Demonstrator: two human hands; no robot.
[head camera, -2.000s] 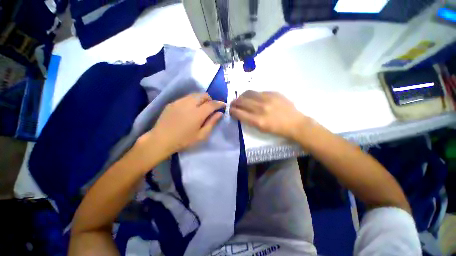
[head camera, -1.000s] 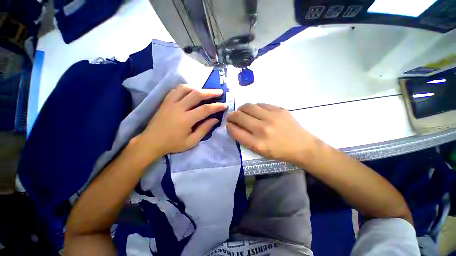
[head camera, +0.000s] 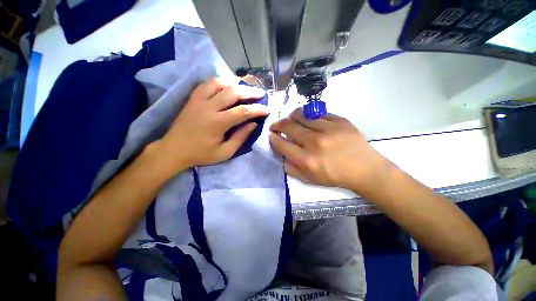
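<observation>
A partly sewn garment of pale panel (head camera: 244, 217) and navy panel (head camera: 70, 129) lies left of and below the needle and hangs onto the lap. My left hand (head camera: 208, 126) lies flat on it, fingers spread, over a small navy piece (head camera: 254, 132) just below the presser foot area. My right hand (head camera: 320, 147) has its fingertips pinched at the cloth's right edge. The presser foot and needle (head camera: 279, 94) are partly hidden by glare and the machine head. A blue knob (head camera: 315, 109) sits just above my right hand.
The white sewing machine head (head camera: 247, 35) fills the top centre, with a control panel (head camera: 458, 26) at upper right. A phone (head camera: 517, 132) lies at right. A ruler-marked edge (head camera: 335, 209) borders the table. Another navy piece (head camera: 94, 17) lies at upper left. More navy cloth hangs lower right.
The view has moved closer to the machine head, which looks larger. My left fingers have spread over the small navy piece. My right hand stays at the cloth's edge, now just under the blue knob.
</observation>
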